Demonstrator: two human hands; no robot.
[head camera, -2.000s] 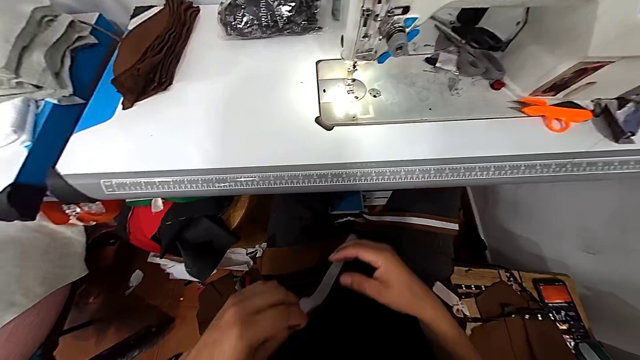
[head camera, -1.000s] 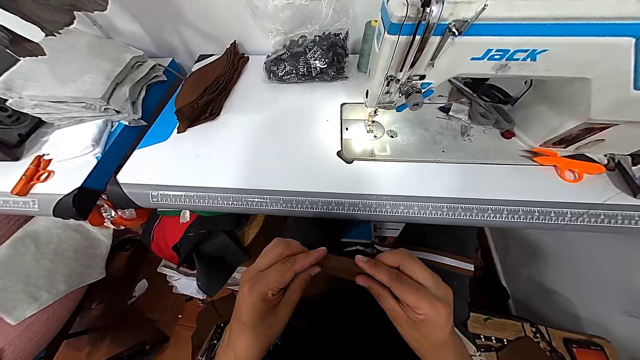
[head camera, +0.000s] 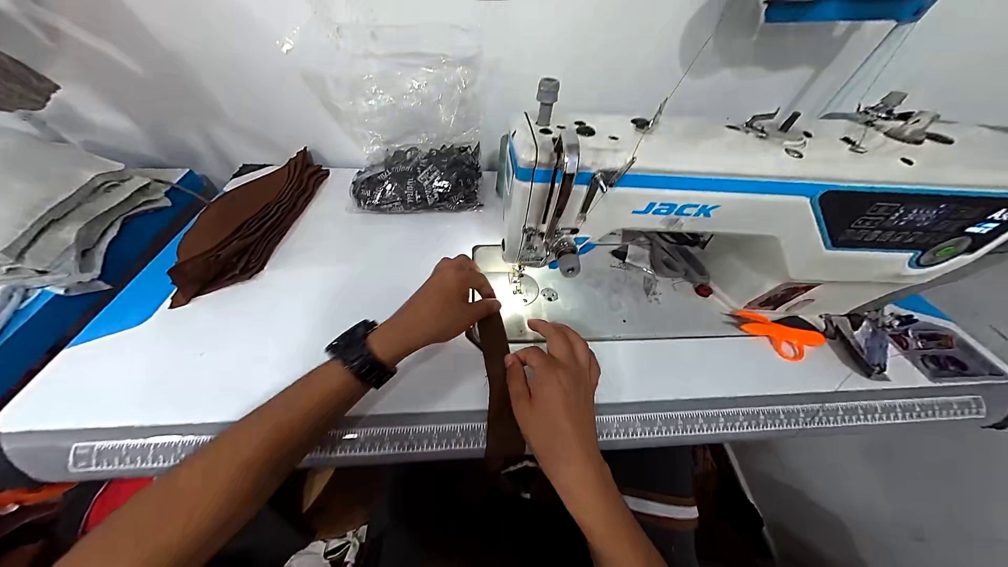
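Observation:
A narrow brown fabric strip (head camera: 496, 386) runs from just left of the presser foot (head camera: 517, 285) down over the table's front edge. My left hand (head camera: 447, 303), with a dark watch on its wrist, pinches the strip's far end between thumb and fingers. My right hand (head camera: 557, 386) lies along the strip's right side, fingers apart, its fingertips close to or touching the edge; whether it grips the cloth is not clear. The lit needle area of the white Jack sewing machine (head camera: 756, 205) is just beyond my left fingertips.
Stacked brown fabric pieces (head camera: 240, 224) and grey cloth pieces (head camera: 87, 213) are at the left. A plastic bag of black labels (head camera: 417, 181) stands against the wall. Orange thread snips (head camera: 783, 332) and a small parts tray (head camera: 945, 354) lie right. A ruler (head camera: 787, 419) lines the front edge.
Both hands have risen from below the table edge to the machine bed, bringing the brown strip up beside the presser foot. The view has shifted upward.

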